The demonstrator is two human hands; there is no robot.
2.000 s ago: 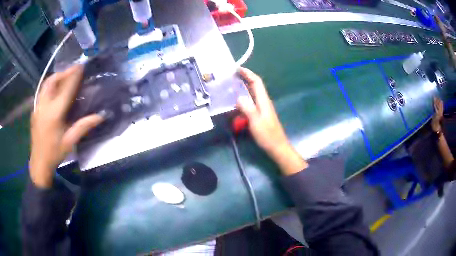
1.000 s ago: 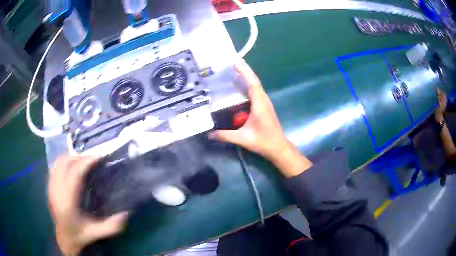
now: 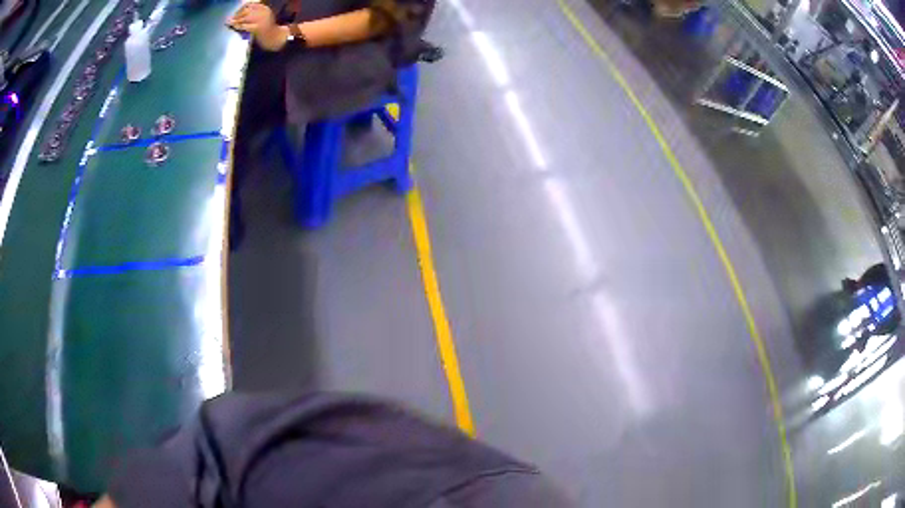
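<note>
Only a sliver of skin from my right hand or wrist (image 3: 103, 503) shows at the bottom left edge, past my dark sleeve; its fingers are cut off. My left hand is out of the picture. The green bench (image 3: 139, 332) nearest me has blue tape lines. Loose round units lie by the upper tape: one on the left (image 3: 130, 132), one on the right (image 3: 164, 125) and one just below (image 3: 158, 153). A corner of something pale, perhaps the machine, shows at the bottom left.
A white squeeze bottle (image 3: 137, 54) stands on the bench beside a row of dark modules (image 3: 79, 97). Another person's hand (image 3: 260, 25) rests at the bench edge; the person sits on a blue stool (image 3: 347, 164). The grey floor has yellow lines. A cart (image 3: 744, 92) stands farther off.
The view has swung right, from the machine to the bench end and floor. The fixture, the module in it and my left hand have left the picture. My right hand is almost out.
</note>
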